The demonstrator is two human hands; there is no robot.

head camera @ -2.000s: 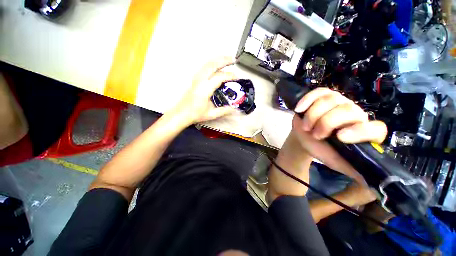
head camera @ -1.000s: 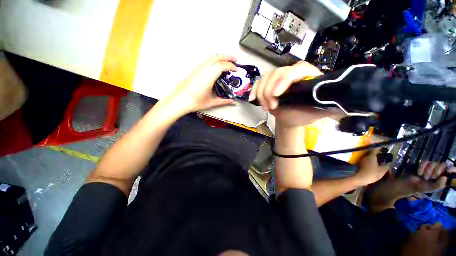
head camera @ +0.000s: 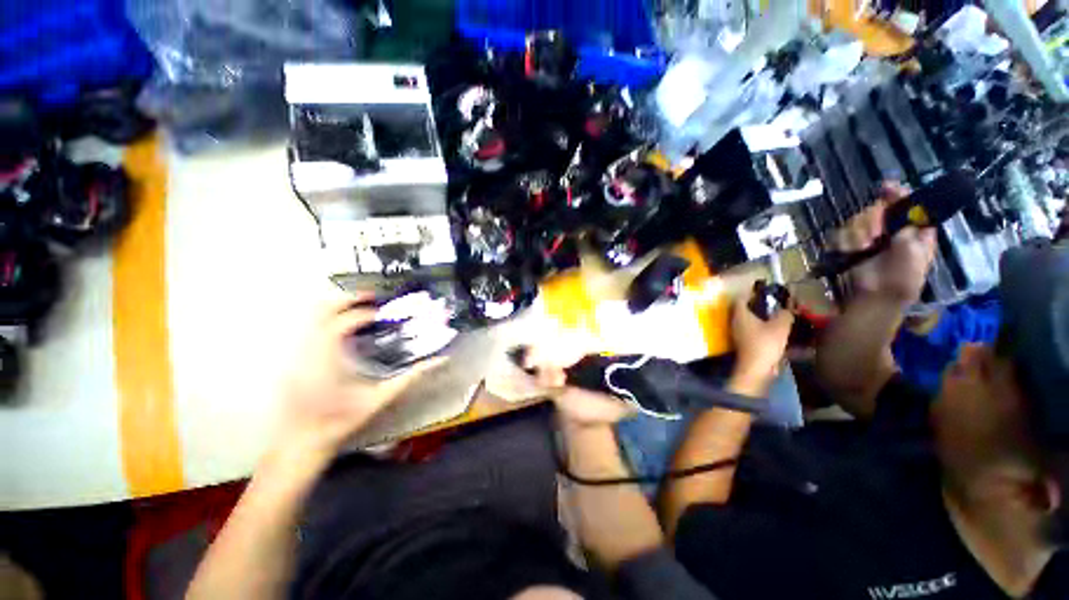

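Note:
My left hand is blurred and holds a round black unit with a white centre, low over the bench in front of the feeder. My right hand is shut on the black electric screwdriver, which lies roughly level and points left, apart from the unit. Its tip is too blurred to make out. A black cord hangs below it. The light grey screw feeder stands just beyond my left hand.
A dark heap of units lies right of the feeder. More units lie far left by yellow tape. A neighbour at right holds a tool and a small black part, near a slotted rack. Blue bins stand behind.
The view has turned right, showing more of the neighbour and the heap. The screwdriver has drawn away from the unit to its right. The unit stays in my left hand.

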